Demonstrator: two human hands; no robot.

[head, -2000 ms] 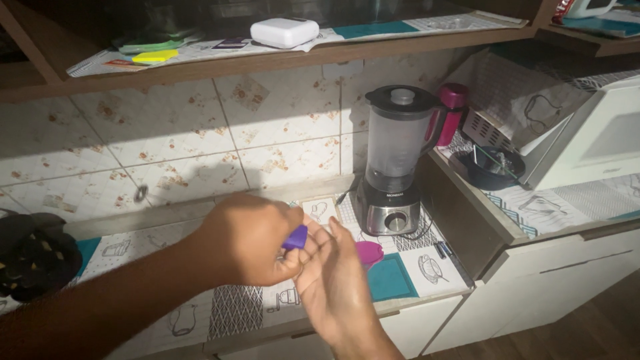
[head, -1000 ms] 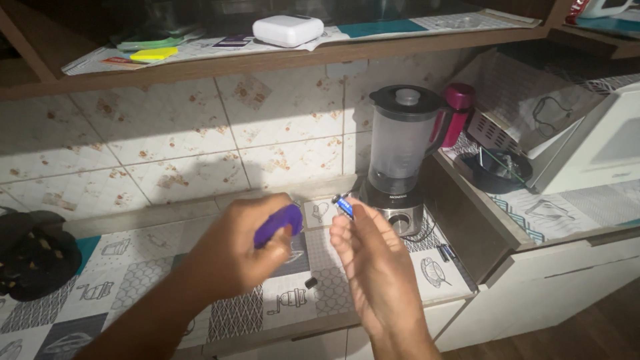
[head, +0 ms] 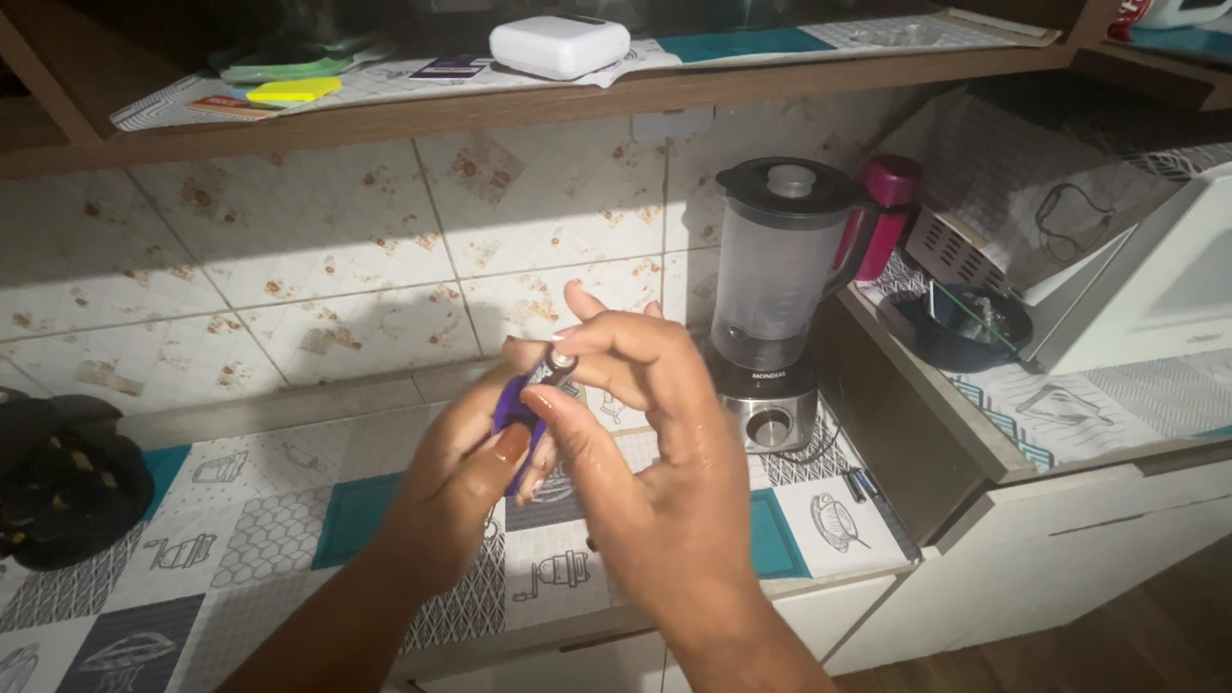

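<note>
My left hand (head: 457,481) grips a purple plastic object (head: 515,414) above the counter. My right hand (head: 664,452) pinches a small dark cylinder with a metal end, apparently a battery (head: 552,366), between thumb and fingers. The battery is at the upper end of the purple object; whether it sits inside cannot be told. Fingers hide much of both things. Behind my right hand stands a blender (head: 775,279) with a black lid and a steel-fronted base.
A patterned cloth (head: 260,539) covers the counter, with small dark cylindrical items (head: 857,484) at its right edge. A shelf (head: 385,114) holding a white case (head: 558,46) runs overhead. At right are a pink bottle (head: 881,217), a dark bowl (head: 962,351) and a white microwave (head: 1145,279).
My hands, apart one second ago, have come together. The battery in my right hand now meets the purple object in my left.
</note>
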